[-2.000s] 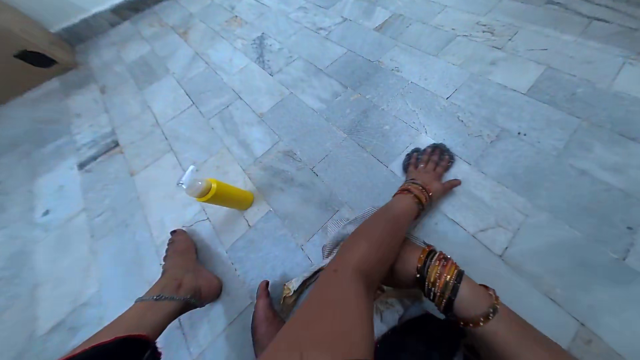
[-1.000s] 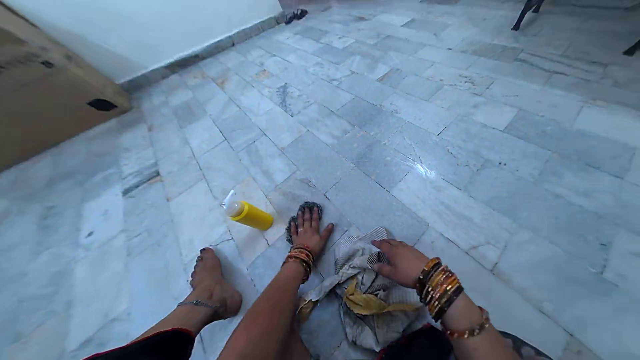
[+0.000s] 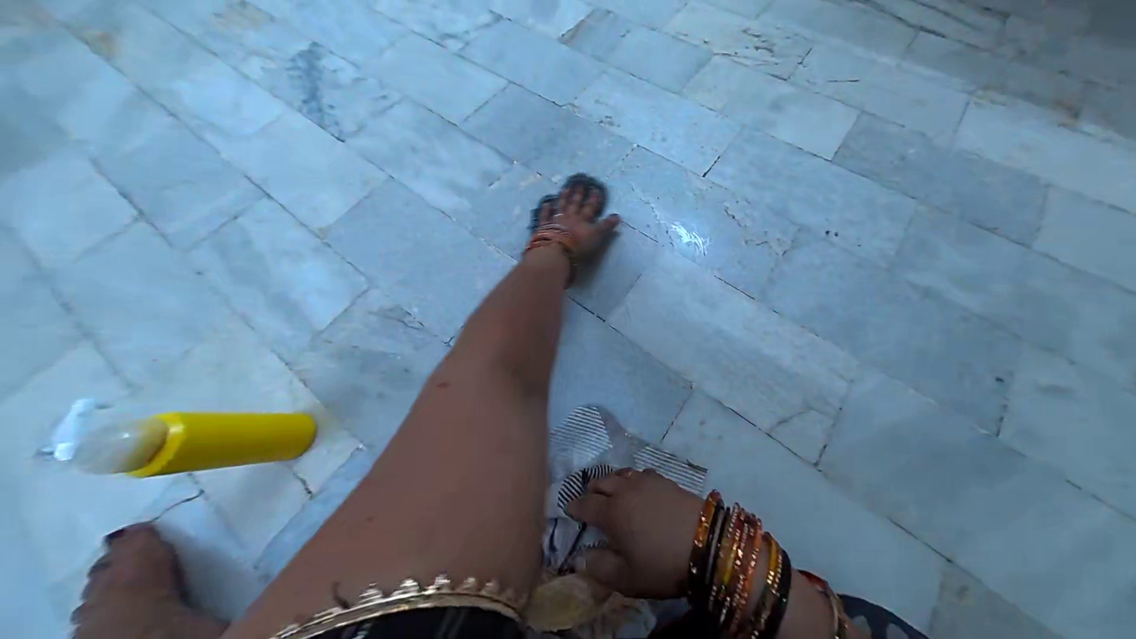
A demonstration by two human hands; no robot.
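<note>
My left hand reaches far forward, palm down on the marble floor, pressing a dark grey scrubbing pad under its fingers. Thin bangles ring that wrist. At the lower centre, my right hand, with many bangles, grips a bunched striped cloth on the floor. A yellow bottle with a clear pump top is at the left, beside my left forearm and touching neither hand.
Grey-white marble tiles with dark joints and some stains spread ahead. A wet-looking bright spot shines right of my left hand. My bare foot rests at the lower left, below the bottle.
My left hand has moved forward from beside the bottle with the pad. My right hand remains at the cloth, its fingers now closed into it. The view has tilted down.
</note>
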